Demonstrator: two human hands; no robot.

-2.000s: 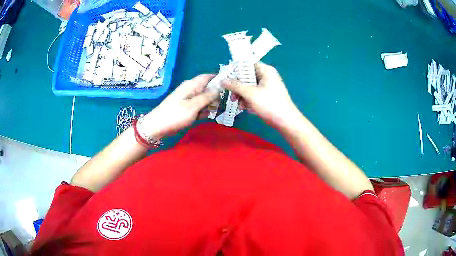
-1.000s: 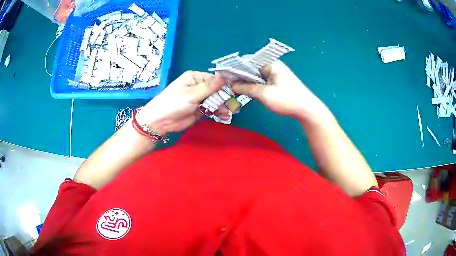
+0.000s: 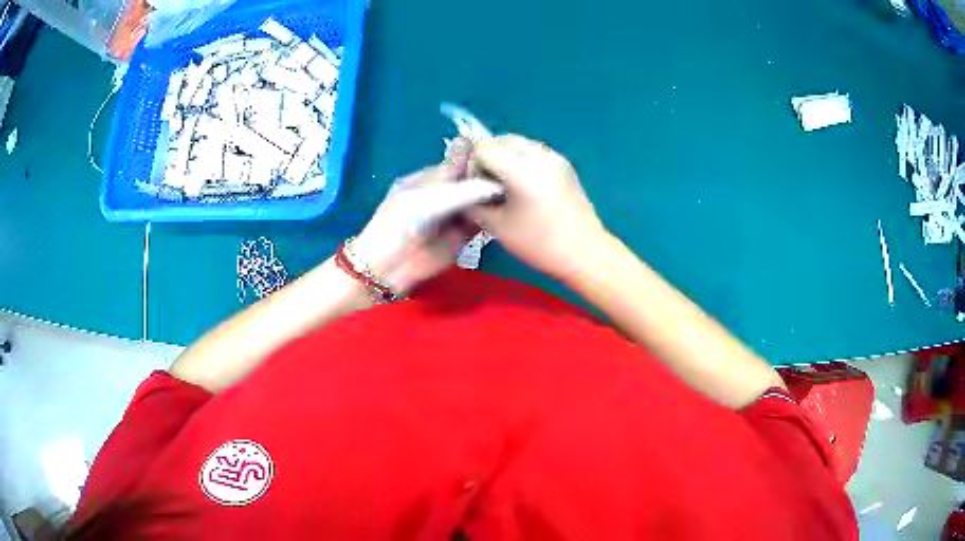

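Observation:
My left hand (image 3: 423,217) and my right hand (image 3: 534,196) are pressed together in front of my body, both blurred. They hold a strap bundle (image 3: 466,124) between them. White flared strip ends stick out above the fingers, and another white end shows below the hands, close to my red shirt. The rest of the bundle is hidden by my fingers. I cannot tell how many strips there are. The hands are above the green bench (image 3: 677,211).
A blue plastic basket (image 3: 222,211) full of short white pieces is at upper left. Small metal parts (image 3: 259,268) lie below it. A small white stack (image 3: 822,111), loose white strips (image 3: 933,174) and two thin sticks (image 3: 886,262) lie at right. A clear bag touches the basket's back.
My hands have closed together around the bundle, and its fanned strip ends are now mostly covered. My left hand has moved a little to the right.

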